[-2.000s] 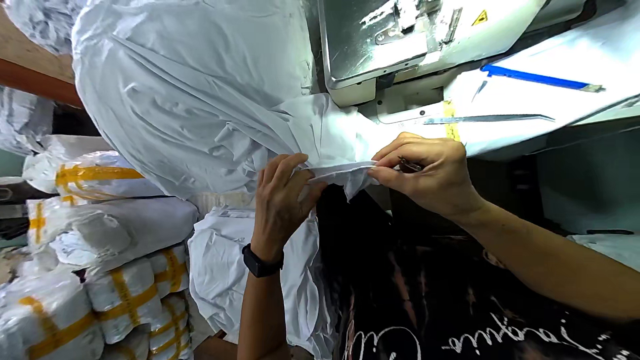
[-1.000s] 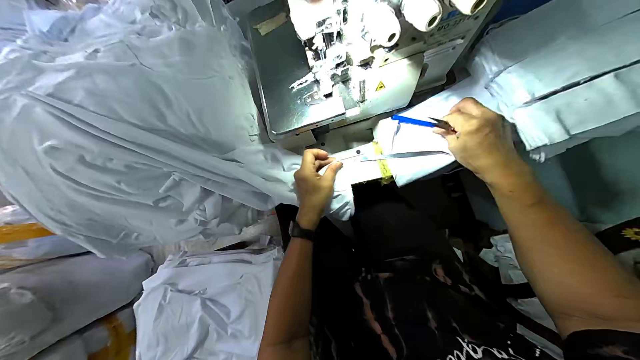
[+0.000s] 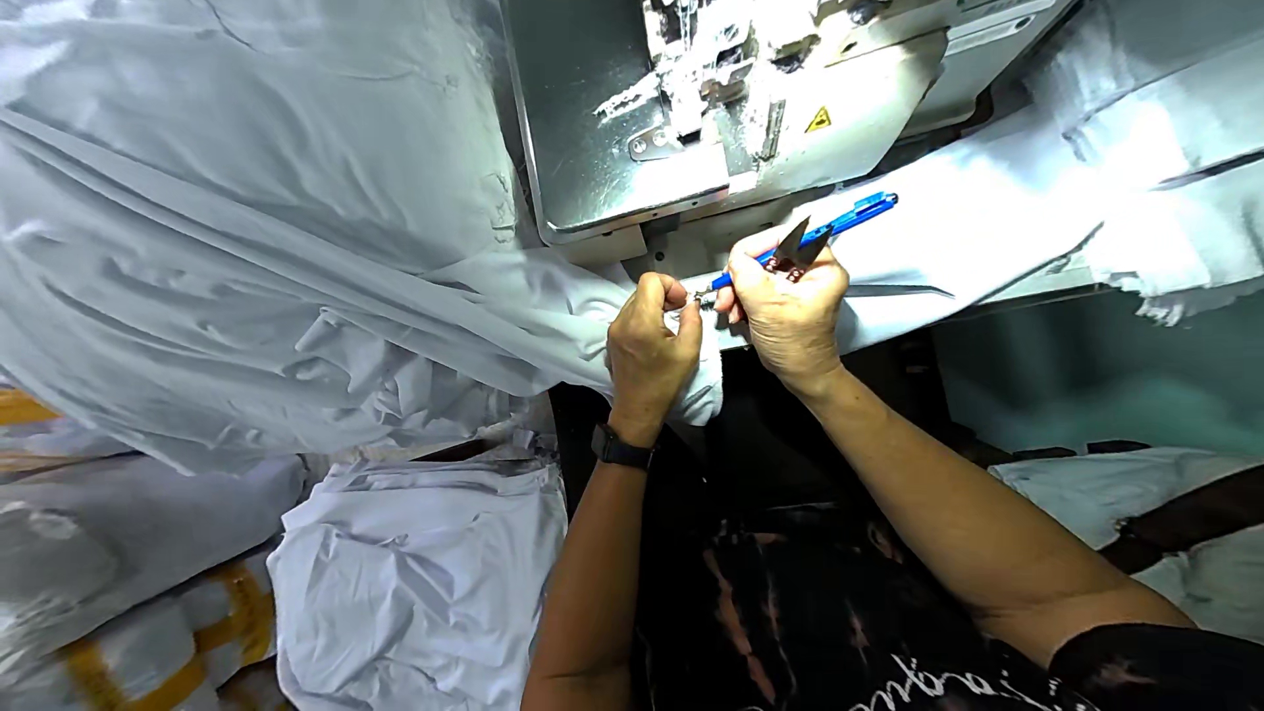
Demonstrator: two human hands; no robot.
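My right hand [image 3: 793,311] grips a blue pen [image 3: 849,215] with its tip pointing toward my left fingers, and also holds thread snips [image 3: 798,252] with dark blades spread apart. At the pen's tip, my left hand [image 3: 652,346] pinches something small and pale between thumb and forefinger; what it is, I cannot tell. Beneath and beside my left hand lies white fabric [image 3: 553,306], running from a large heap. A pair of metal tweezers [image 3: 894,290] rests on white cloth just right of my right hand.
An industrial sewing machine [image 3: 592,118] stands just beyond my hands. A big pile of white fabric [image 3: 247,227] fills the left. Folded white cloth [image 3: 415,583] lies lower left, near taped plastic-wrapped bundles [image 3: 188,632]. More white fabric [image 3: 1165,197] lies at the right.
Two seconds ago both hands held fabric and the pen lay on the cloth. One second ago my right hand was at the pen; now it has brought the pen left to my left fingers.
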